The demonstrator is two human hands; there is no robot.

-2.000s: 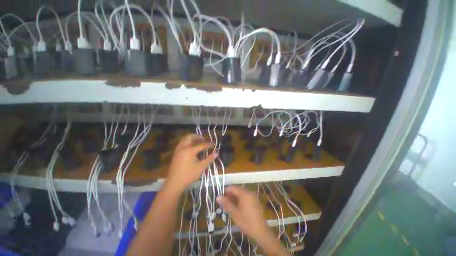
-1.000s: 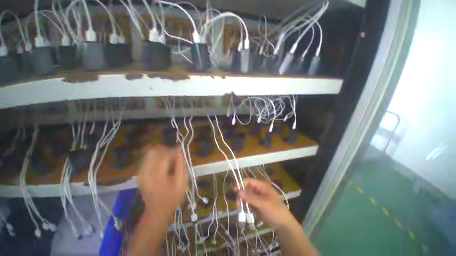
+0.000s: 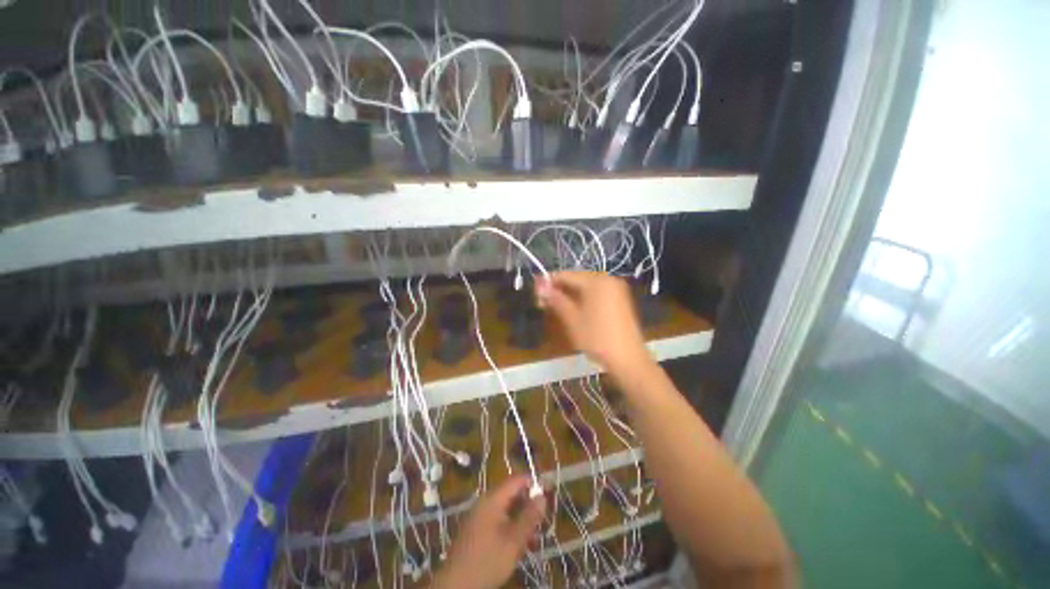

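Note:
My right hand (image 3: 593, 316) is raised in front of the middle shelf and pinches the end of a white cable (image 3: 497, 234), which arcs up and back to the left. My left hand (image 3: 495, 535) is low, below the middle shelf edge, with its fingers at the plug (image 3: 534, 489) of another white cable that hangs straight down. A bunch of white cables (image 3: 403, 391) hangs over the middle shelf edge (image 3: 461, 389) left of my hands. Black sockets or adapters (image 3: 527, 326) sit on the orange-brown shelf board behind.
Black adapters (image 3: 334, 144) with white plugs stand along the upper shelf, behind its chipped white edge (image 3: 380, 207). A blue tray (image 3: 267, 506) is at the lower left. Coiled cables (image 3: 610, 247) hang at the right. The dark rack end, pale frame and green floor (image 3: 910, 495) lie further right.
My right hand has lifted from below the shelf edge with one cable end. My left hand has moved down and right to the other cable's plug. The camera view has shifted slightly right.

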